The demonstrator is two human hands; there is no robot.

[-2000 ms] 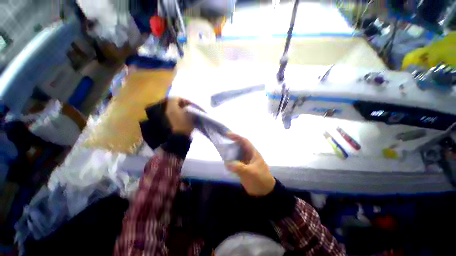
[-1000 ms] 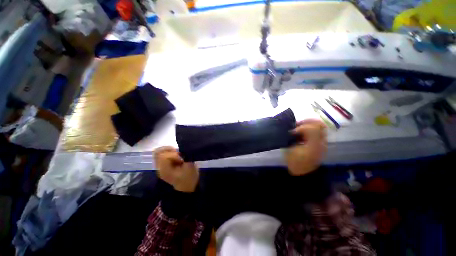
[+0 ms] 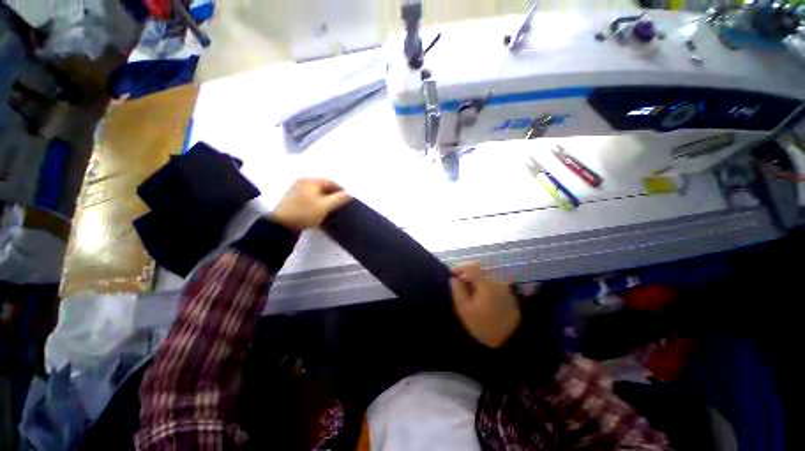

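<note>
A dark fabric strip (image 3: 388, 248) is stretched slantwise between my hands over the table's front edge. My left hand (image 3: 309, 203) pinches its upper left end. My right hand (image 3: 485, 304) pinches its lower right end. The strip is in front of the presser foot and needle (image 3: 451, 161), apart from them. The dark pile (image 3: 196, 204) lies to the left of my left hand, partly on the brown board. Grey strips (image 3: 334, 110) lie behind and left of the needle.
The white lockstitch machine head (image 3: 565, 97) spans the right. Yellow-blue thread snips (image 3: 553, 184) and red thread snips (image 3: 578, 166) lie under its arm, with a yellow tag (image 3: 660, 184) farther right. The brown board (image 3: 119, 211) is at left. A measuring tape (image 3: 618, 250) runs along the front edge.
Since one second ago, the strip has turned from nearly level to slanted. My left hand has moved up and away from me, and my right hand left and lower. The view has also shifted.
</note>
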